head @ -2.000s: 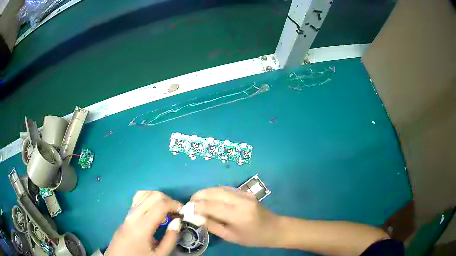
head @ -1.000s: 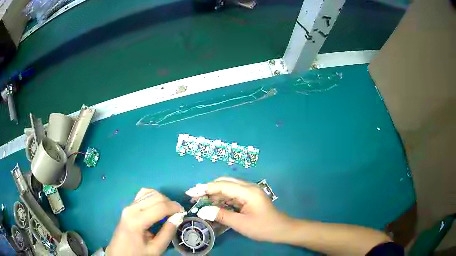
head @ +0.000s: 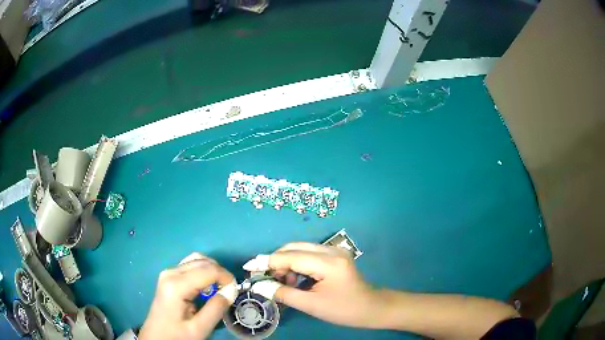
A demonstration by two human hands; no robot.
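Note:
A grey-beige fan housing (head: 252, 317) is at the bottom centre, its round spoked face up. Its handle runs under my right hand, and the handle's open end (head: 343, 244) shows beyond the fingers. My left hand (head: 189, 297) is at the left of the barrel, fingertips pinched by its upper rim, with a bit of a blue battery (head: 208, 291) by the fingers. My right hand (head: 325, 282) holds a small part at the rim between white-covered fingertips, probably a control board seen edge-on. Fingers hide most of it. A PCB panel (head: 283, 194) lies on the bench above.
A pile of fan housings (head: 58, 216) is at the left, with a green board (head: 115, 205) hanging out on wires. A white frame edge (head: 232, 111) and post (head: 406, 43) border the dark green conveyor (head: 199, 60). A brown carton (head: 564, 133) stands at the right.
The part between the right fingertips has tilted from flat to nearly edge-on. The housing has shifted slightly left. Dark items on the conveyor at the top have moved left.

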